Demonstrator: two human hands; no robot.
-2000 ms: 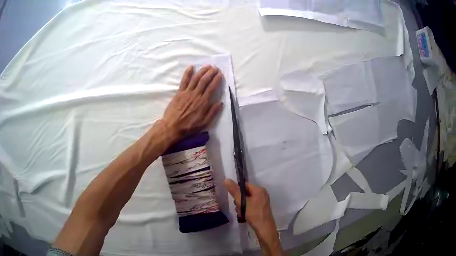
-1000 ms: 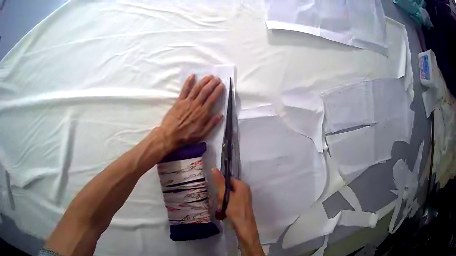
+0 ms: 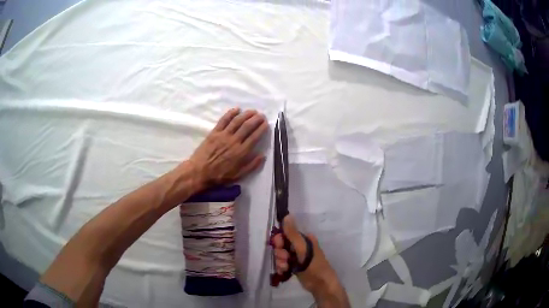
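Note:
My left hand (image 3: 232, 147) lies flat, fingers apart, on a white pattern piece (image 3: 256, 180) on the cream cloth (image 3: 132, 78). My right hand (image 3: 295, 252) holds the shears (image 3: 281, 168) by the dark red and black handles. The long dark blades point away from me along the pattern's right edge, slightly apart, with the tips near its far end. The pattern weight (image 3: 209, 240), with dark purple-blue ends and a wrapped middle, lies just below my left hand, beside the shears.
A creased white pattern piece (image 3: 400, 45) lies at the far right. More white pieces (image 3: 415, 159) lie right of the shears. Narrow offcuts (image 3: 415, 295) lie at the near right. A white container (image 3: 513, 122) and turquoise fabric (image 3: 501, 36) are at the right edge.
The view has shifted, so the cloth and far pieces sit lower in the picture. The shears' handles have spread and the blades have parted slightly. My left hand stays on the pattern.

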